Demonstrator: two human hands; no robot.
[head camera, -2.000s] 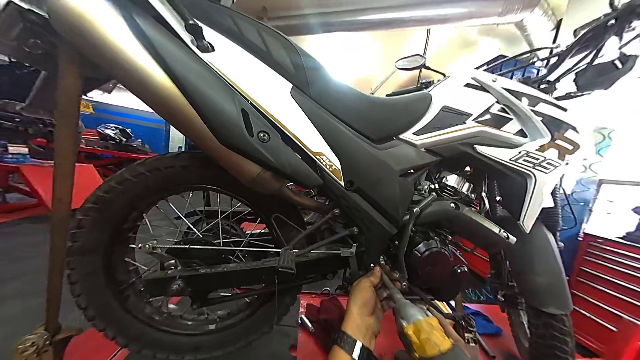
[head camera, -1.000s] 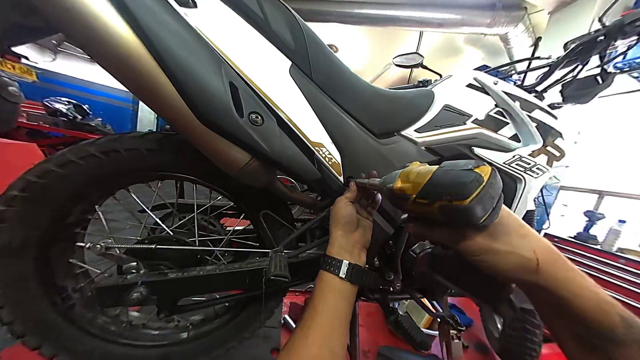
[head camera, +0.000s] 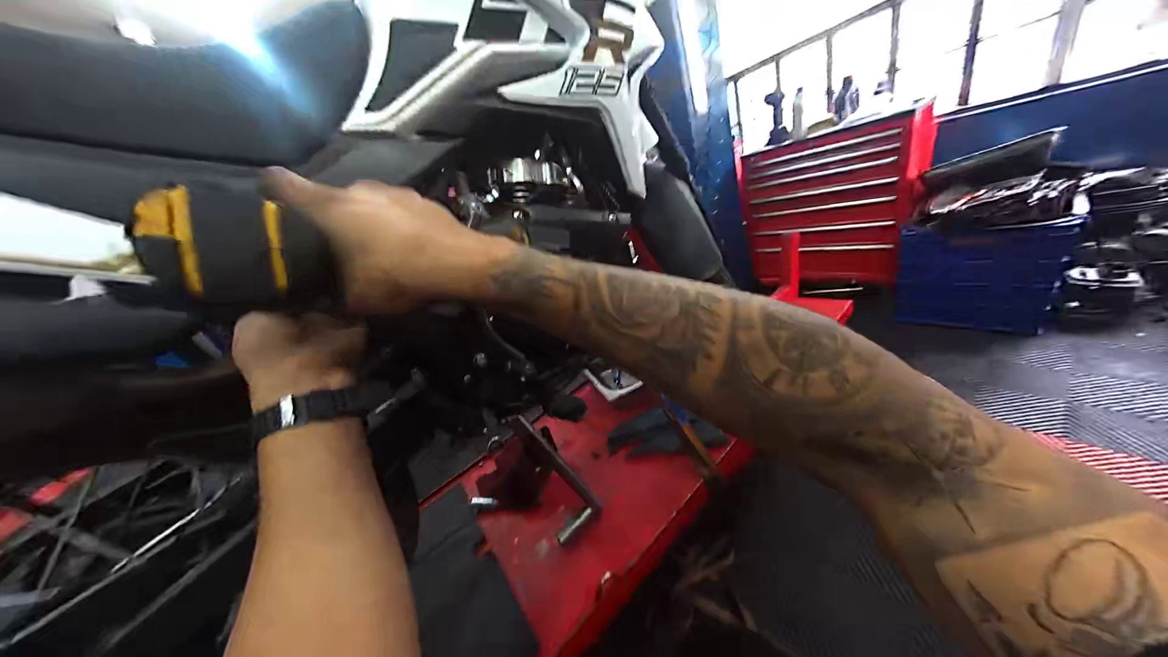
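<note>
My right hand grips a black and yellow power tool, which lies across the motorcycle's side below the black seat. Most of the grip is covered by the hand, and the tool's front end cannot be made out. Just beneath it is my left hand, its wrist in a black band; the fingers are blurred and partly behind the tool, so whether they hold anything is unclear. The motorcycle's white side panel shows above, and its engine sits beyond my right wrist.
Below is a red lift platform with a dark glove and a metal bar at its edge. A red tool chest stands behind to the right, beside a blue crate of parts. Spokes of the rear wheel show lower left.
The view has swung far to the right. Two seconds ago the power tool was low near the engine; one second ago it was up at the side panel, with the left hand at its tip.
</note>
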